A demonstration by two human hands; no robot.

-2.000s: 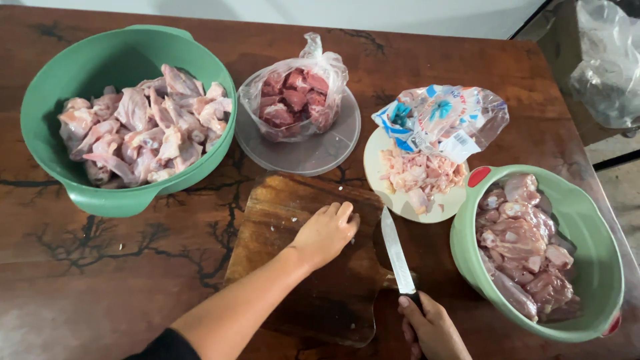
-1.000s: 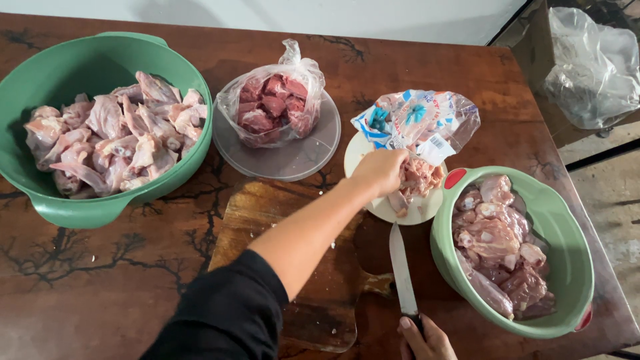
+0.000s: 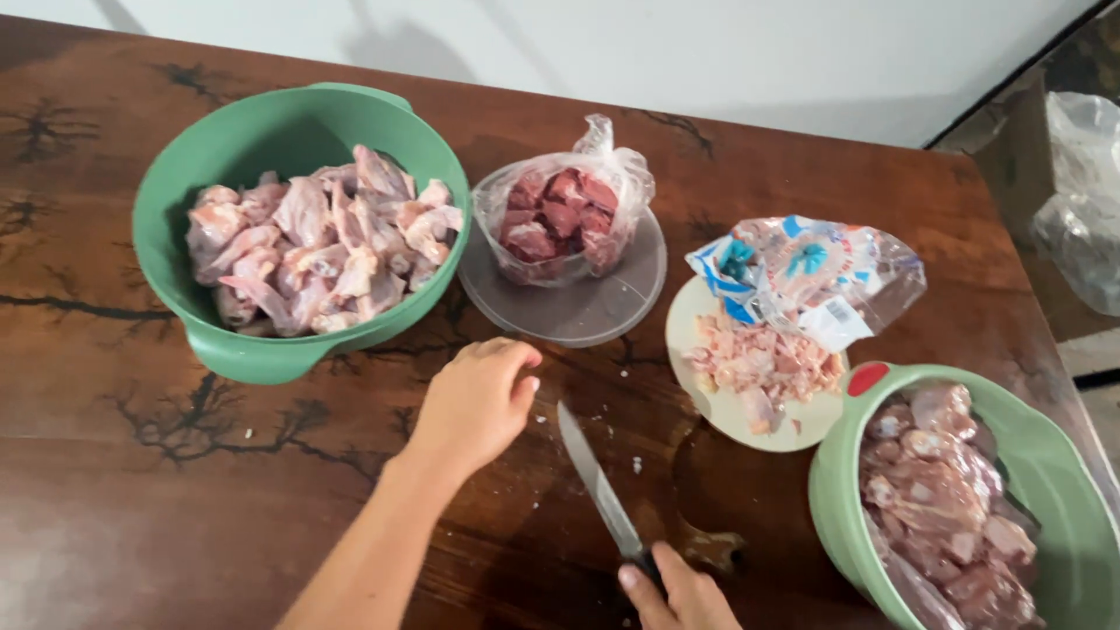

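My right hand (image 3: pixel 678 591) grips the black handle of a kitchen knife (image 3: pixel 599 481), its blade pointing up and left over a dark wooden cutting board (image 3: pixel 560 542) with small white scraps. Left of the blade is my left hand (image 3: pixel 481 398), fingers curled, with no object seen in it. Beyond it, a clear plastic bag of red meat chunks (image 3: pixel 560 214) rests on a round translucent lid (image 3: pixel 595 306). Raw chicken pieces (image 3: pixel 306 245) fill part of a green bowl (image 3: pixel 210 337) at the left. A pale plate (image 3: pixel 691 350) holds chopped pink meat scraps (image 3: pixel 761 363).
A printed plastic package (image 3: pixel 814 262) overlaps the plate's far edge. At the right, a light green bowl (image 3: pixel 840 516) holds darker raw meat pieces (image 3: pixel 945 507). The wooden table (image 3: pixel 70 490) meets a white wall at the back. Clear plastic bags (image 3: pixel 1085 201) lie beyond its right edge.
My left hand was at the plate of scraps a second ago and is now back left, beside the board. The knife has stayed in my right hand. The view has shifted left.
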